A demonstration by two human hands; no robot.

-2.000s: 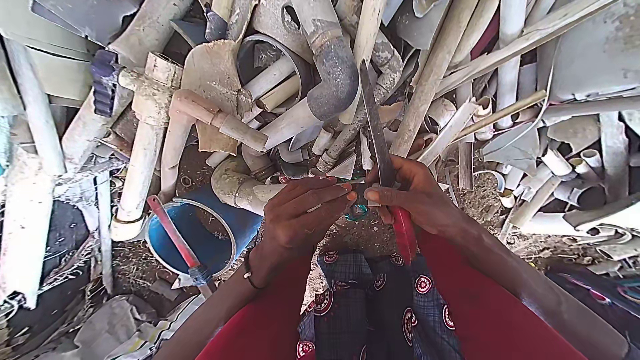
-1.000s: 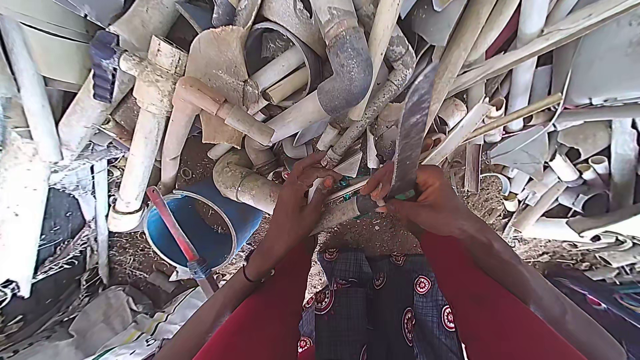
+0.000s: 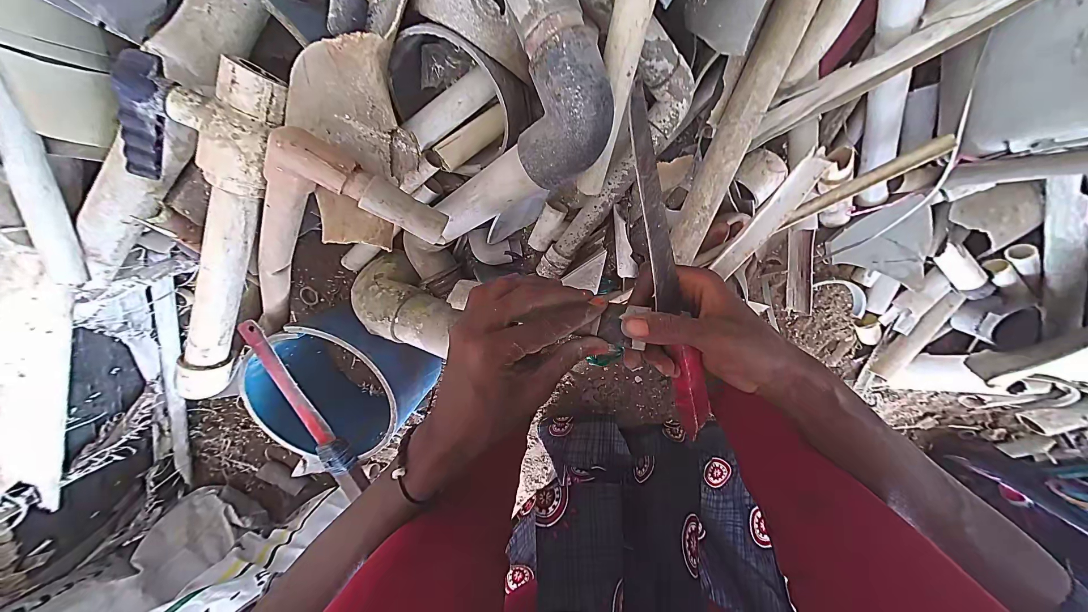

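My right hand (image 3: pixel 701 327) grips a long saw-like blade (image 3: pixel 648 195) near its red handle (image 3: pixel 689 391); the blade points up and away from me. Its thumb and fingertips also pinch a small grey piece (image 3: pixel 633 327), apparently plastic. My left hand (image 3: pixel 531 340) faces it, fingers closed on the left side of that small piece, partly hidden. A bit of green material (image 3: pixel 604 357) shows under the fingertips. Both hands are close together above my patterned cloth (image 3: pixel 637 510).
Plastic pipes and elbows, such as a grey elbow (image 3: pixel 568 110), are heaped ahead. At left lies a blue pipe section (image 3: pixel 399 357) with a red-handled tool (image 3: pixel 285 382) across its mouth. A pipe tee (image 3: pixel 234 161) stands behind it. Crumpled sacking (image 3: pixel 200 544) lies lower left.
The blade, tilted with its broad face showing one second ago, now stands more edge-on and steeper. The hands remain close together around the small piece.
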